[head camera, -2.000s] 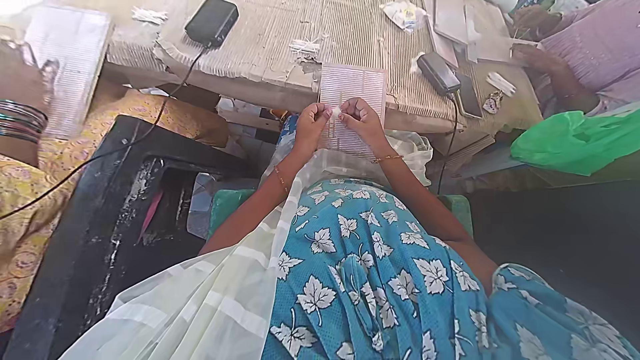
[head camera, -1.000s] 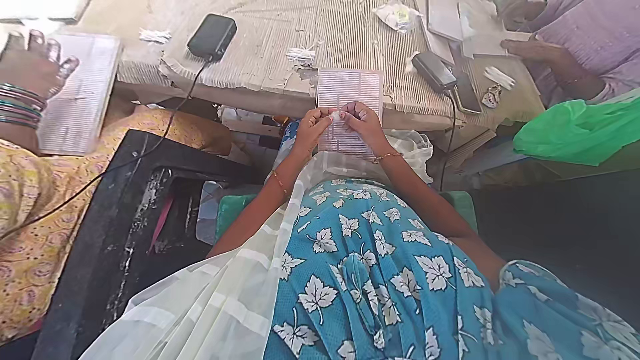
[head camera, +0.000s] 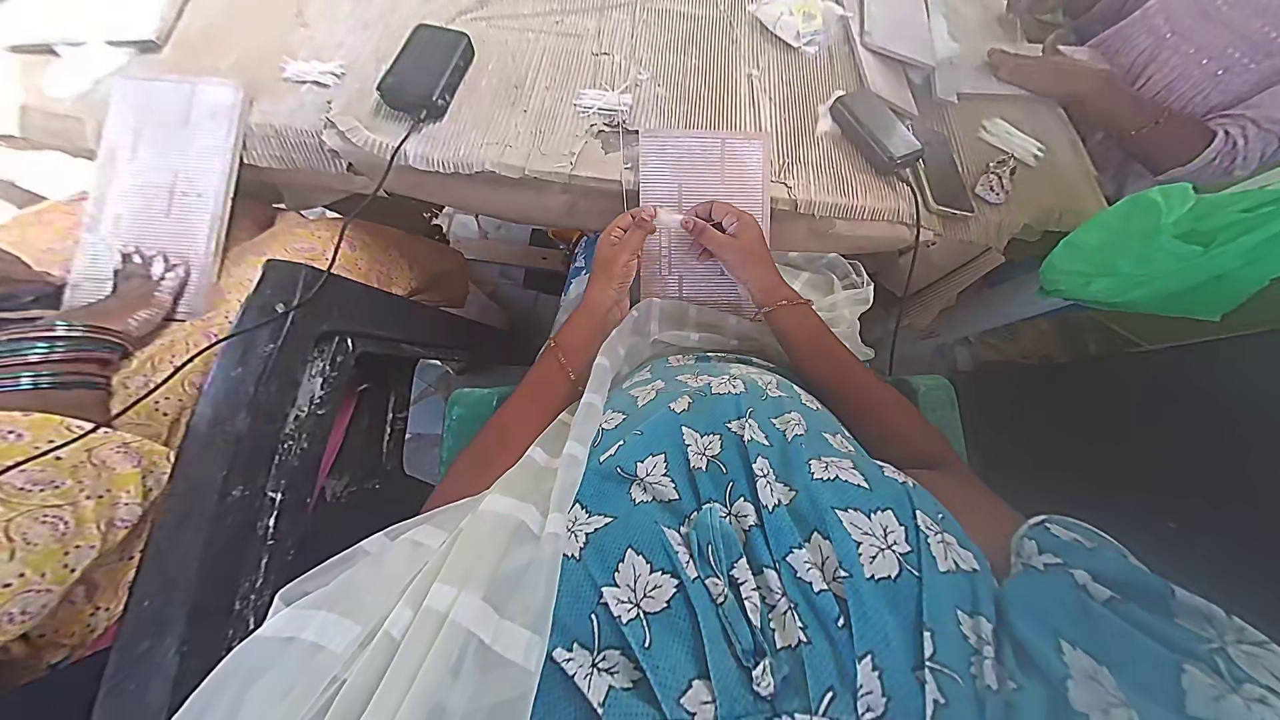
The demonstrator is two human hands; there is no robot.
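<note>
A ribbed, light-coloured board (head camera: 705,165) leans from my lap against the table edge, its lines running crosswise. Over its middle my left hand (head camera: 628,242) and my right hand (head camera: 728,240) pinch a small white piece (head camera: 668,216) between their fingertips; what it is cannot be told. A thin strand seems to run up from my left fingers towards a bundle of white sticks (head camera: 604,102) on the table, just beyond the board's upper left corner.
The table (head camera: 480,150) is covered with corrugated cardboard. On it lie two black devices with cables (head camera: 425,72) (head camera: 876,130), a phone (head camera: 943,170), a keyring (head camera: 995,180) and more white sticks (head camera: 1012,140). Co-workers' hands are at both sides. A green plastic bag (head camera: 1165,250) is right; a black chair (head camera: 235,450) left.
My hands have moved slightly apart, with the white piece showing between them. The co-worker's hand on the left has moved down along that person's board.
</note>
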